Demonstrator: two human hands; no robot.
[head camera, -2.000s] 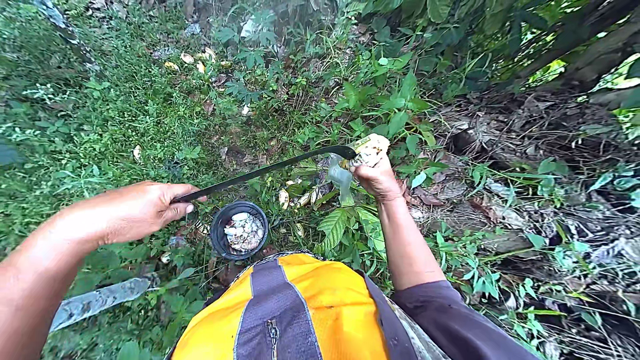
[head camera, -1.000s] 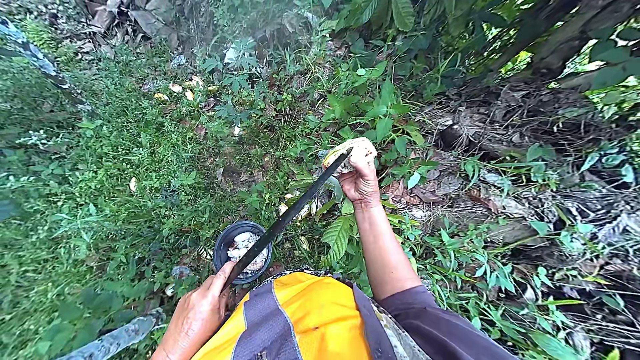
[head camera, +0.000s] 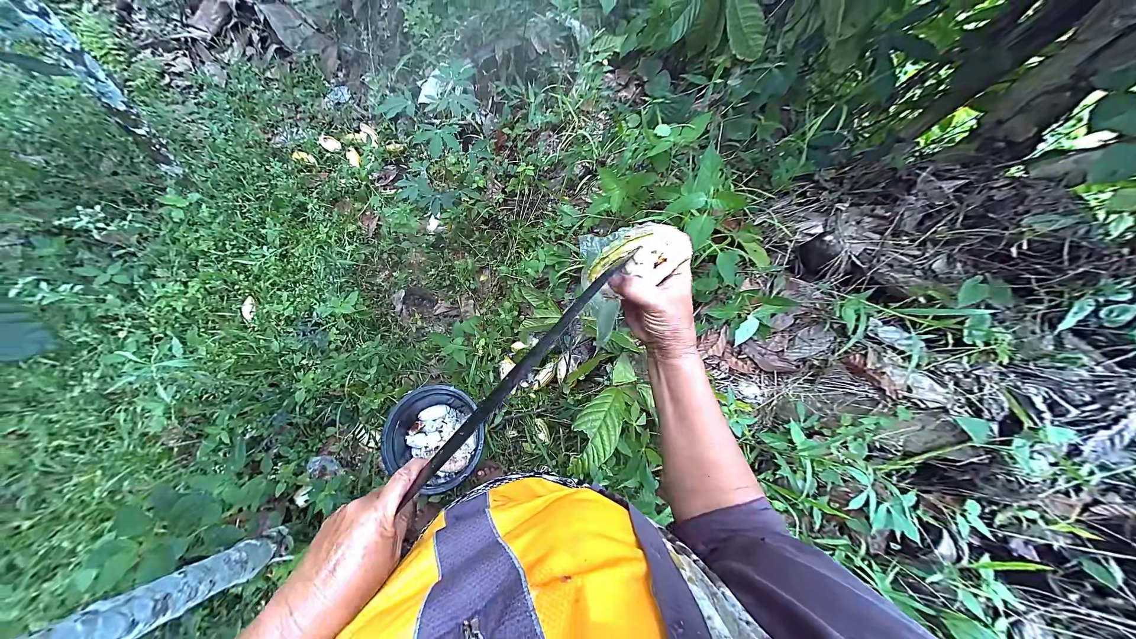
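My left hand (head camera: 359, 541) is closed around the near end of a long dark blade (head camera: 519, 368), probably a machete, its handle hidden in the grip. The blade slants up and right, its far end against a yellowish, pale-fleshed fruit pod (head camera: 621, 253). That pod sits in my right hand (head camera: 658, 306), at the end of a dark sleeve. What looks like clear plastic hangs beside the pod. Below the blade stands a dark round bucket (head camera: 390, 435) with whitish pulpy pieces (head camera: 433, 428) in it, partly crossed by the blade.
Pale husk pieces (head camera: 541, 373) lie on the ground beyond the bucket, and more husks (head camera: 353, 157) farther off at the upper left. A mottled trunk or branch (head camera: 177, 586) is at the lower left. Dry leaf litter (head camera: 887, 257) and low plants cover the right side.
My left hand has moved right and nearer my body, and the blade now slants steeply across the bucket. My right hand still holds the pod up.
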